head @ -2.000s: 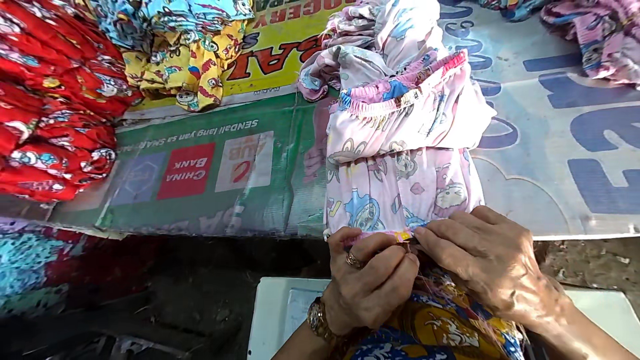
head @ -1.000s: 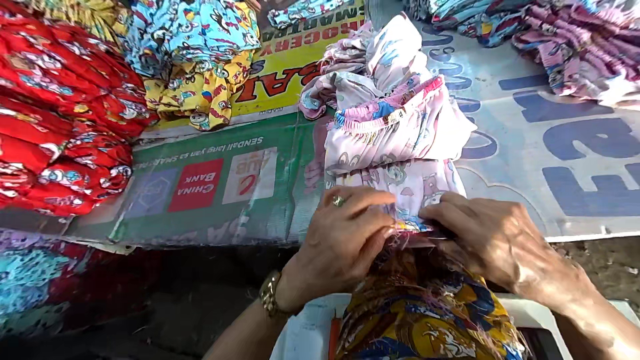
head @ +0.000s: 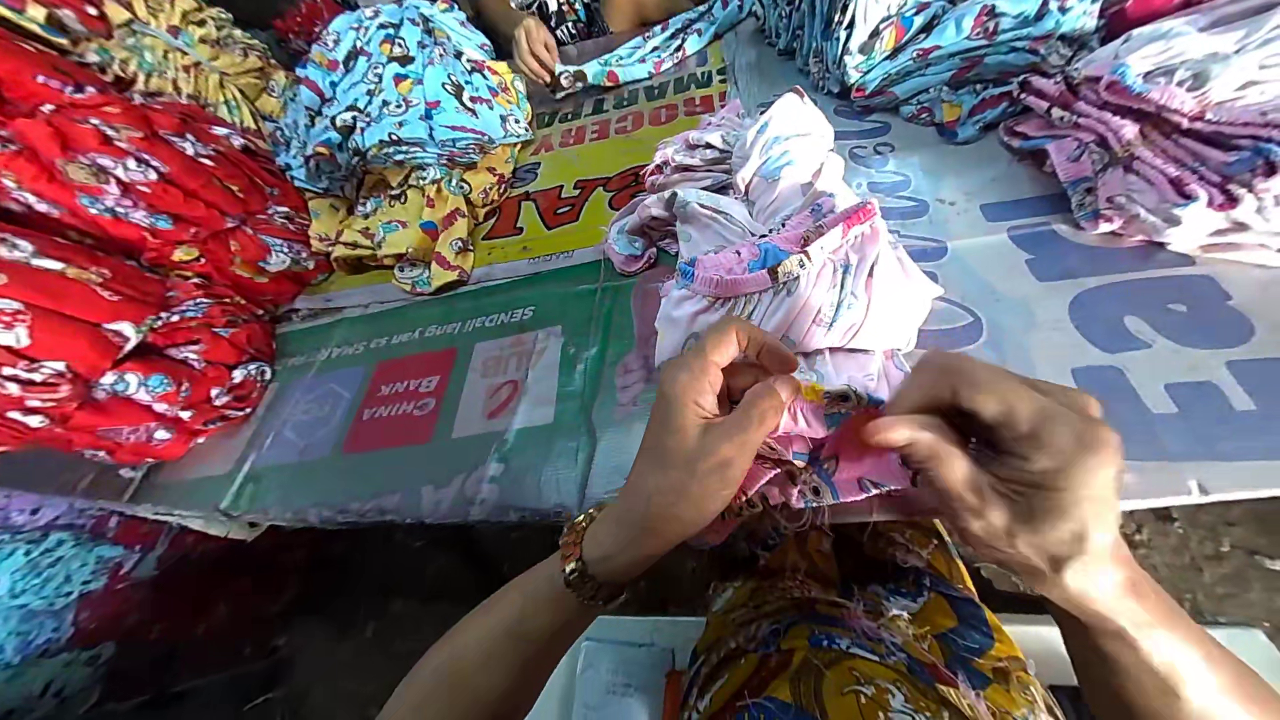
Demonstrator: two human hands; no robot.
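Pink printed cloth with a gathered elastic waistband (head: pixel 750 265) lies on the banner-covered table (head: pixel 420 480), its near end reaching the table's front edge. My left hand (head: pixel 700 440), with a gold-coloured watch (head: pixel 585 555) at the wrist, pinches the near part of the cloth between thumb and finger beside a small yellow piece. At the right, my right hand (head: pixel 1010 450) is blurred, its thumb and fingertips close to the same pink edge (head: pixel 850 470); whether they grip it cannot be told. Loose threads hang from that edge over patterned yellow and blue cloth (head: pixel 860 640) on my lap.
Red printed garments (head: pixel 130 270) are heaped at the left. Beside them sit light-blue (head: pixel 400 90) and yellow (head: pixel 410 220) piles. More blue (head: pixel 960 50) and pink (head: pixel 1160 150) bundles lie at the back right. Another person's hand (head: pixel 535 48) touches a blue strip at the far edge.
My right hand has lifted from its place close beside the left and turned. More of the pink cloth's near edge shows between my hands. Another person's hand has come into view at the far side.
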